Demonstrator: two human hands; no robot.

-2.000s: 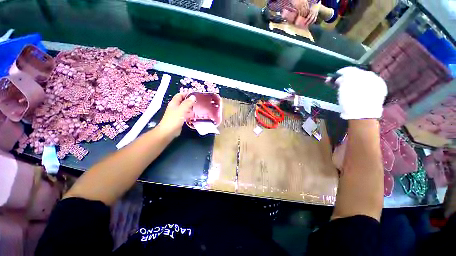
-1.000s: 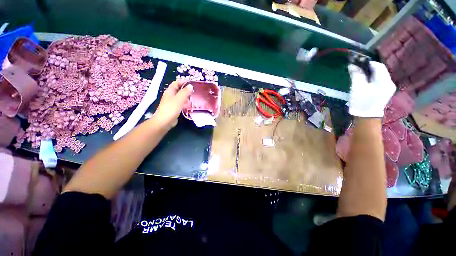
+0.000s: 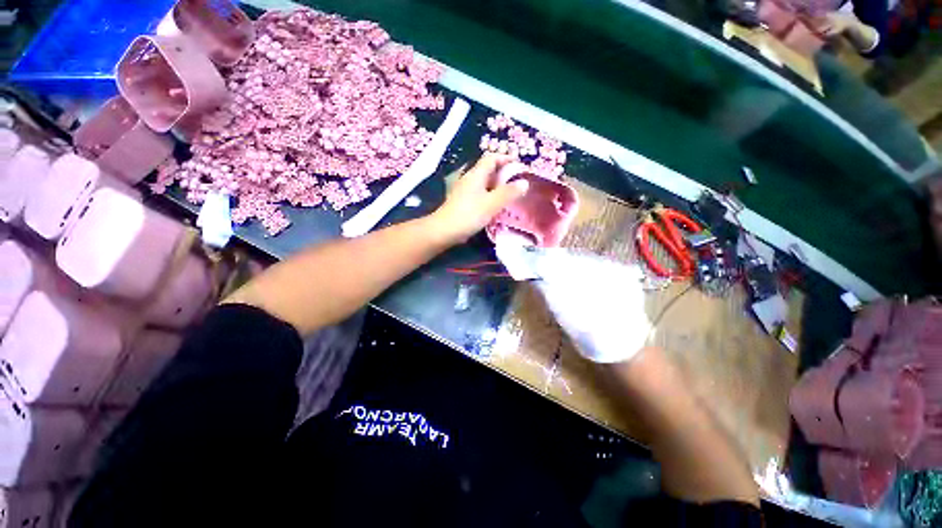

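My bare left hand [image 3: 481, 196] holds a pink housing shell [image 3: 544, 211] by its left wall, over the left edge of the brown cardboard. The shell's open side faces up towards me. My gloved right hand [image 3: 594, 304] is at the shell's lower edge, its fingers reaching the opening; it is blurred. Thin red wires [image 3: 475, 270] stick out to the left of the glove. What the gloved fingers hold is hidden.
Small pink inserts [image 3: 325, 108] lie heaped at left, with a white strip [image 3: 413, 170] beside them. Red-handled scissors or pliers [image 3: 669, 243] and wired parts [image 3: 759, 278] lie on the cardboard [image 3: 713, 351]. Pink housings [image 3: 862, 392] are piled right. Another person's hand [image 3: 849, 31] shows across the belt.
My gloved right hand has come from the far right, above the belt, down to the shell, with red wires now beside it. The view has turned, so the bench appears tilted.
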